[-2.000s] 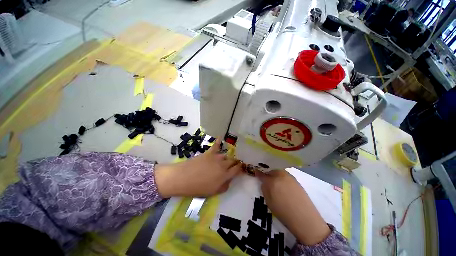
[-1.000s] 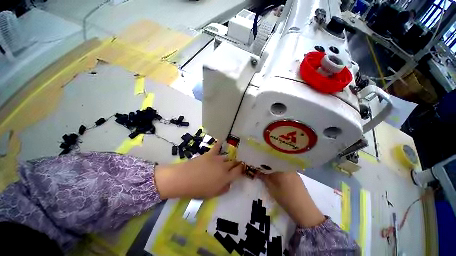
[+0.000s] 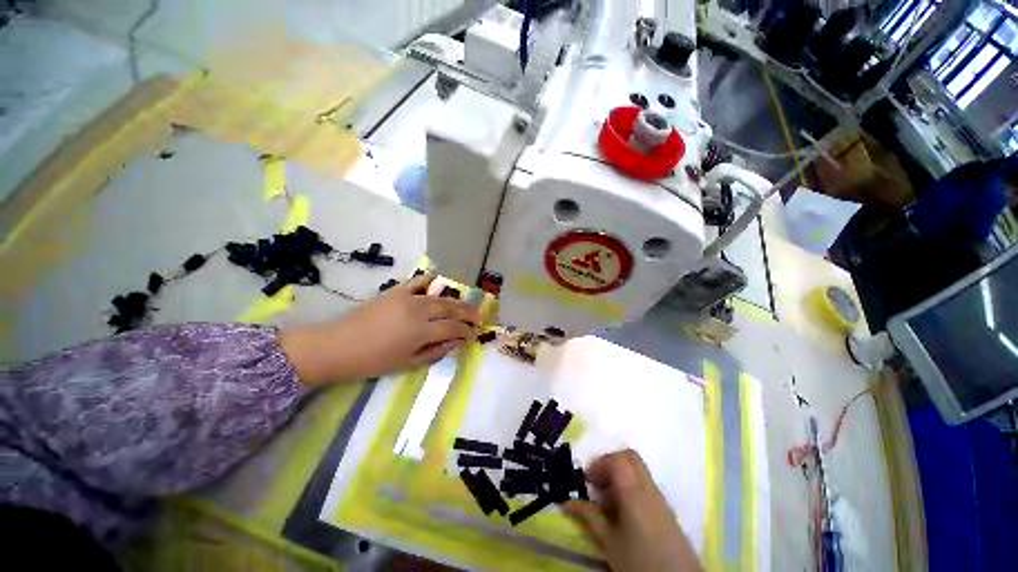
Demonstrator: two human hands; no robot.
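My left hand (image 3: pixel 396 332) lies flat just left of the needle area (image 3: pixel 518 344), fingers together; whether something is under the fingertips is hidden. My right hand (image 3: pixel 627 508) is at the right edge of the loose pile of black strips (image 3: pixel 544 464) on the white sheet (image 3: pixel 625 391). Its thumb and forefinger touch the outer strips; I cannot tell if one is gripped. A cluster of sewn black pieces (image 3: pixel 281 257), joined by thread, lies on the table at the left. A few more sit partly hidden behind my left hand.
The white sewing machine head (image 3: pixel 530 223) stands above the needle area, with a red dish (image 3: pixel 641 143) on top. A yellow tape roll (image 3: pixel 835 307) and a reddish cord (image 3: pixel 832 430) lie at the right. A screen (image 3: pixel 966 335) juts in at the right edge.
My right hand has left the needle area and moved down to the strip pile. My left hand stays beside the needle. The view has shifted, and the screen shows more at the right.
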